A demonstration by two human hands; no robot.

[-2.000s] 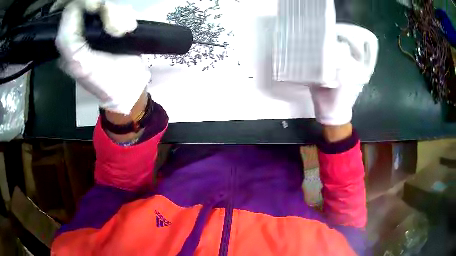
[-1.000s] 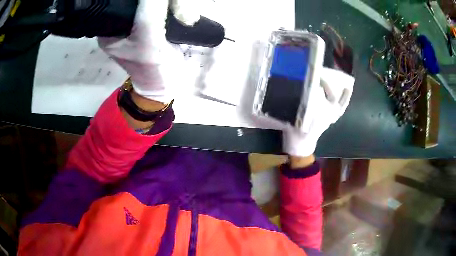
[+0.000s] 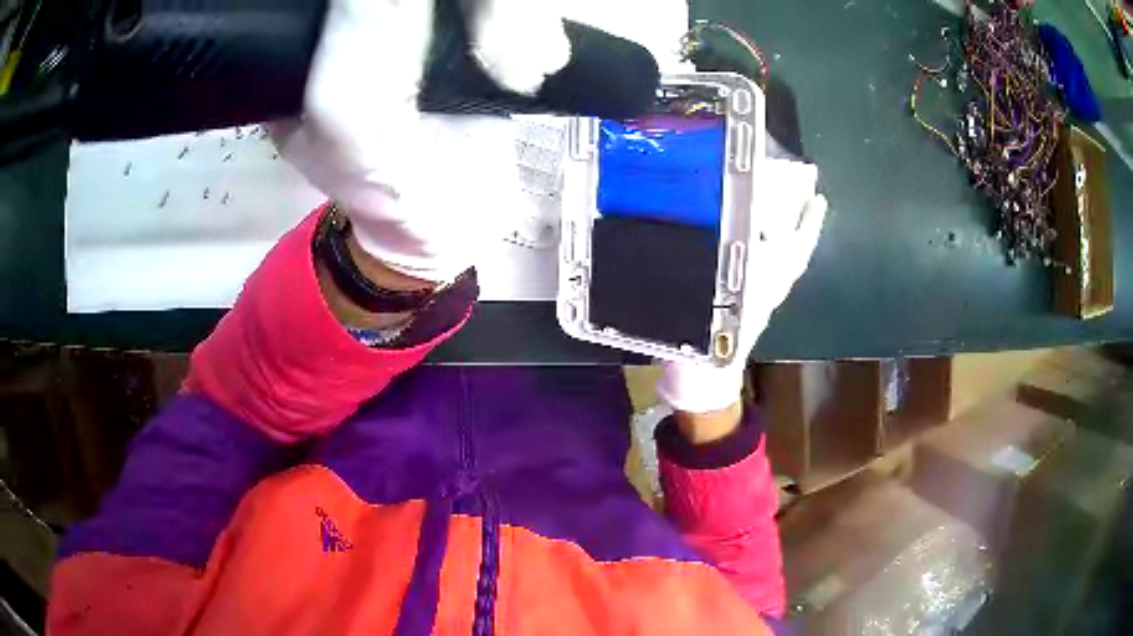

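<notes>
My left hand (image 3: 385, 162), in a white glove, is closed around the black electric screwdriver (image 3: 603, 72). The tool lies sideways, its front end over the top left corner of the white battery housing (image 3: 742, 186); its bit cannot be made out. My right hand (image 3: 783, 236), also gloved, holds the housing from behind and its right side, open face up. Inside are a shiny blue battery pack (image 3: 659, 172) and a matte black block (image 3: 652, 280). Thin red and dark lead wires (image 3: 746, 44) stick out above the housing.
A white work sheet (image 3: 112, 236) with scattered small screws (image 3: 168, 196) lies at left. A tangled heap of wire harnesses (image 3: 1013, 137) lies at right beside a small cardboard box (image 3: 1083, 236). The dark green bench (image 3: 870, 298) ends in front of my body; cardboard boxes (image 3: 832, 416) stand below.
The housing has turned from its ribbed back to its open face and moved left and nearer the bench edge. The screwdriver has moved right to the housing's top corner.
</notes>
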